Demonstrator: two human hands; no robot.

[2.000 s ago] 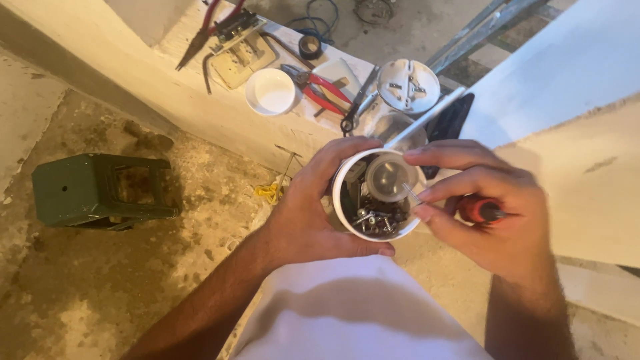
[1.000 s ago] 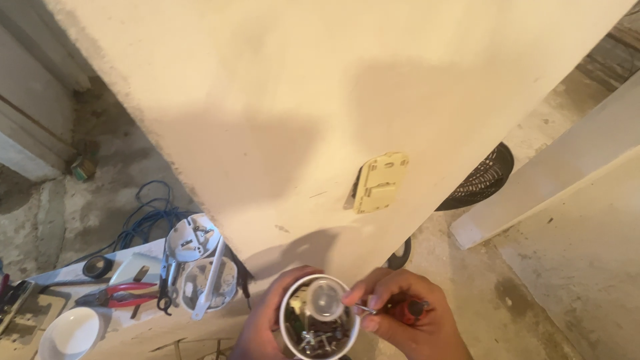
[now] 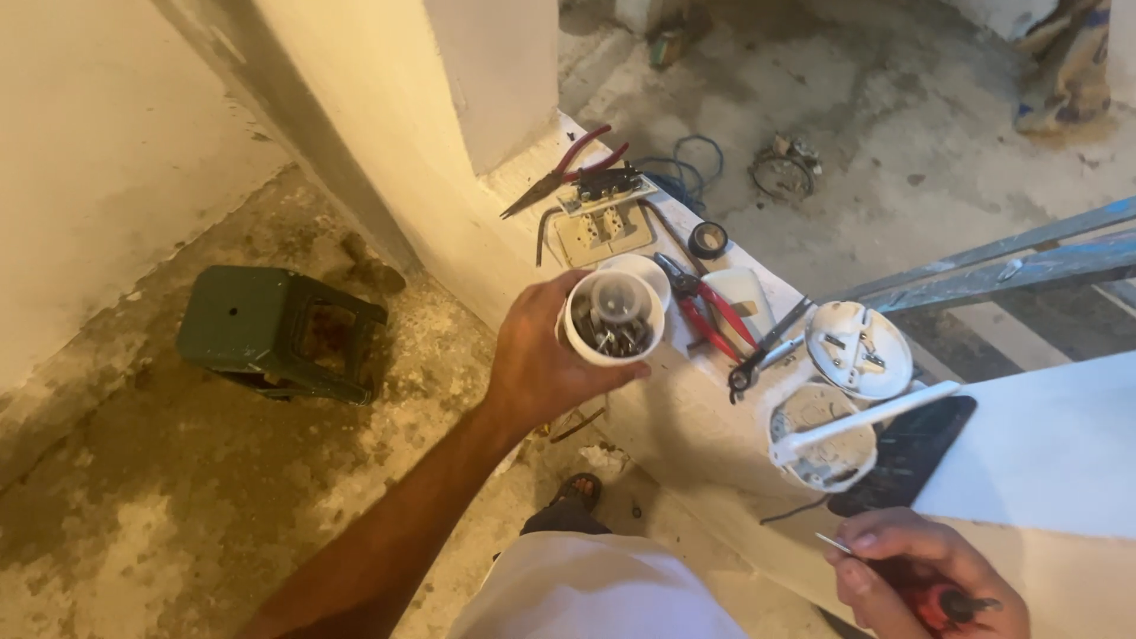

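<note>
My left hand (image 3: 541, 355) grips a white plastic tub (image 3: 614, 357) over the ledge. Loose screws and small metal parts (image 3: 612, 333) lie in the tub with a small clear plastic cup (image 3: 619, 297). At the lower right, my right hand (image 3: 923, 568) holds a red-and-black screwdriver (image 3: 942, 603) against the palm. A thin pale piece (image 3: 834, 543) sticks out at its fingertips; whether it is a screw or the tool's shaft I cannot tell. Just behind the tub is a second white container (image 3: 652, 273). Red-handled pliers (image 3: 710, 311) lie beside it.
Long-nose pliers (image 3: 564, 173), a socket plate (image 3: 603, 232), black tape (image 3: 708, 240), a dark wrench-like tool (image 3: 768, 351), round white fixtures (image 3: 859, 349) and a dark flat object (image 3: 914, 453) lie on the ledge (image 3: 515, 191). A green stool (image 3: 240, 319) stands left; a metal ladder (image 3: 1003, 266) stands right.
My right hand has moved away from the tub to the lower right, still with the screwdriver. The left hand keeps its hold on the tub. The view has swung back down to the ledge.
</note>
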